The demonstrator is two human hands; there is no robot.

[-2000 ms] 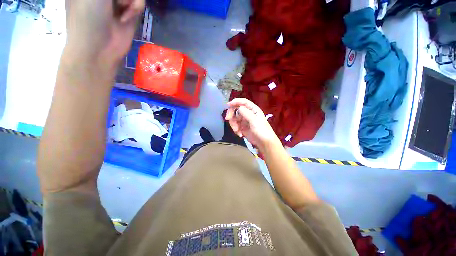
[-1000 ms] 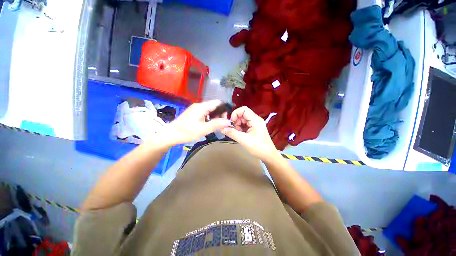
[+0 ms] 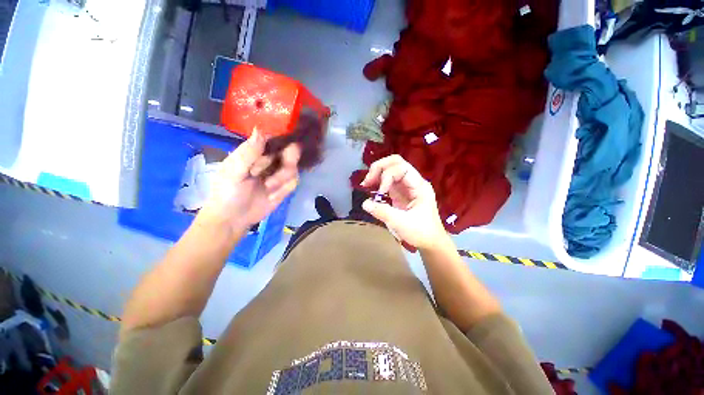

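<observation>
My left hand (image 3: 258, 181) is raised at centre left, palm up with its fingers apart. A blurred dark tuft, thread perhaps (image 3: 309, 139), shows between and just beyond its fingertips. Whether the fingers still hold the tuft is unclear. My right hand (image 3: 405, 202) is in front of my waist, fingers curled, with thumb and fingertips pinching a tiny, partly metallic-looking part (image 3: 379, 198). Most of the part is hidden by the fingers. The two hands are apart.
A red-orange stool (image 3: 261, 100) stands beyond my left hand. A blue crate (image 3: 174, 220) with white pieces is below it. Dark-red garments (image 3: 471, 100) are heaped on the floor. Teal fabric (image 3: 606, 139) lies in a white trough (image 3: 540, 204). A white table (image 3: 73, 100) is at left.
My left hand came down to meet my right hand, then moved away to the left and opened its fingers. The dark tuft moved left with it. My right hand stayed near my waist.
</observation>
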